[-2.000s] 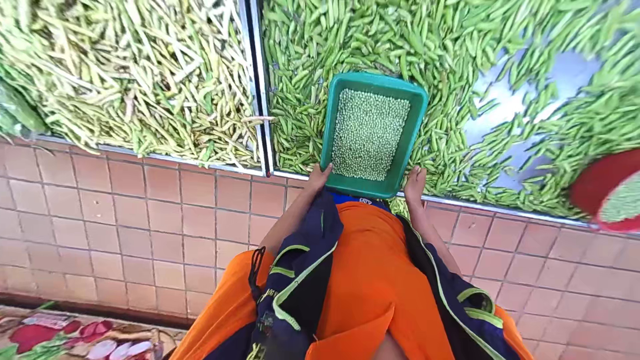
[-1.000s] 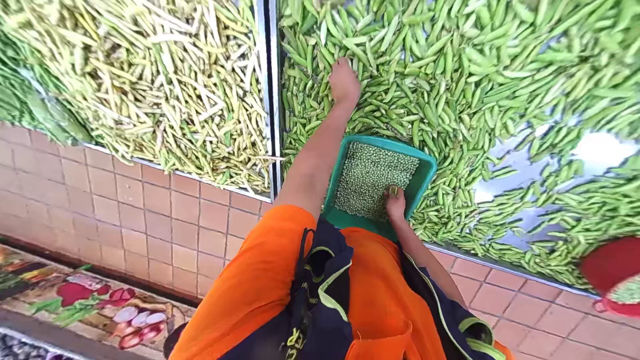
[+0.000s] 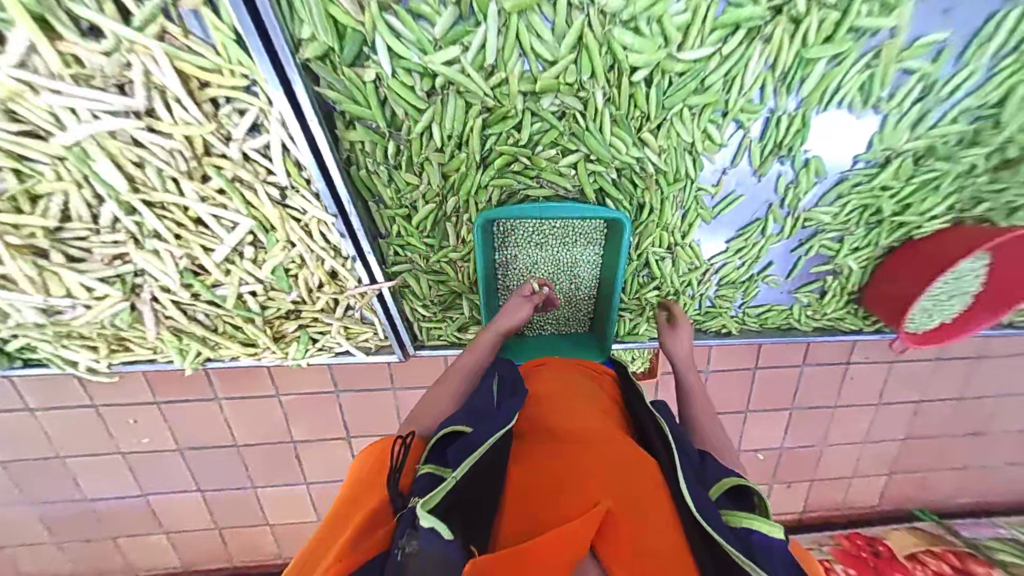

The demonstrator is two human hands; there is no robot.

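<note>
A green plastic tub (image 3: 622, 276) stands at the near edge of a metal display tray, against the orange clothing. Shelled green peas (image 3: 552, 248) fill much of it. My left hand (image 3: 530, 302) is over the peas, fingers curled, with small pale-green bits at the fingertips that I cannot name for certain. To the right of the tub, my right hand (image 3: 674, 320) hangs over the tray's front edge near the pea pods (image 3: 560, 120), fingers bent; whether it holds anything does not show. Pods surround the tub on its left, far and right sides.
A metal divider (image 3: 320, 168) separates the pea pods from long pale bean pods (image 3: 144, 200) on the left. A red plastic container (image 3: 912, 272) with peas leans at the right. A metal rim (image 3: 768, 334) and a tiled front (image 3: 192, 432) run along the near side.
My left hand has come back from the pods beyond the tub to above the peas. My right hand has left the tub's inside and is now to its right.
</note>
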